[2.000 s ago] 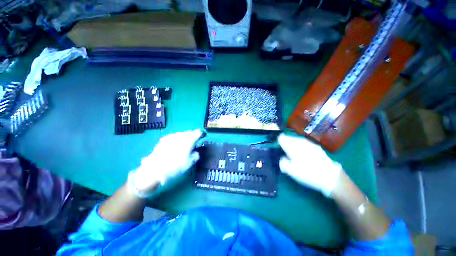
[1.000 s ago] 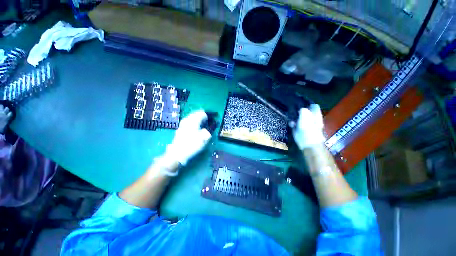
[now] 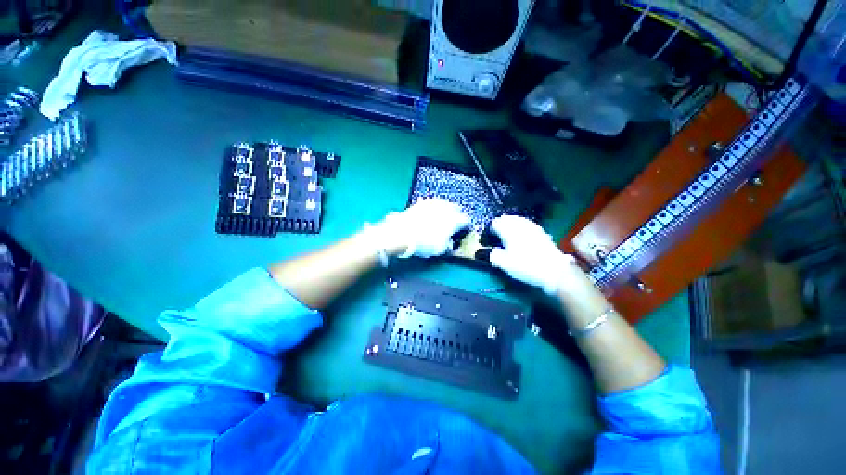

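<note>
My left hand (image 3: 429,228), in a white glove with dark fingertips, is at the front left part of the screw tray (image 3: 416,179). My right hand (image 3: 527,250), gloved the same way, is at the tray's front right. Their fingertips nearly meet over the speckled mass of screws (image 3: 464,189) and the tan strip (image 3: 471,246). Whether the fingers hold anything is too small to tell. The black assembly jig (image 3: 447,336), with its row of slots, lies flat below my hands. A separate black jig cover (image 3: 519,164) lies behind the tray at the right, its long edge turned up or tilted.
Finished assemblies (image 3: 269,190) stand left of the tray. The orange-brown rack (image 3: 649,215) with a clear component tube (image 3: 696,192) is at the right. Empty tubes (image 3: 297,85), a brown carton (image 3: 278,32), a grey box (image 3: 475,46) and a white cloth (image 3: 102,67) are at the back.
Two seconds ago both hands were at the jig with the cover on it. The cover now lies behind the tray, the jig's slots are exposed, and both hands have come together over the screws.
</note>
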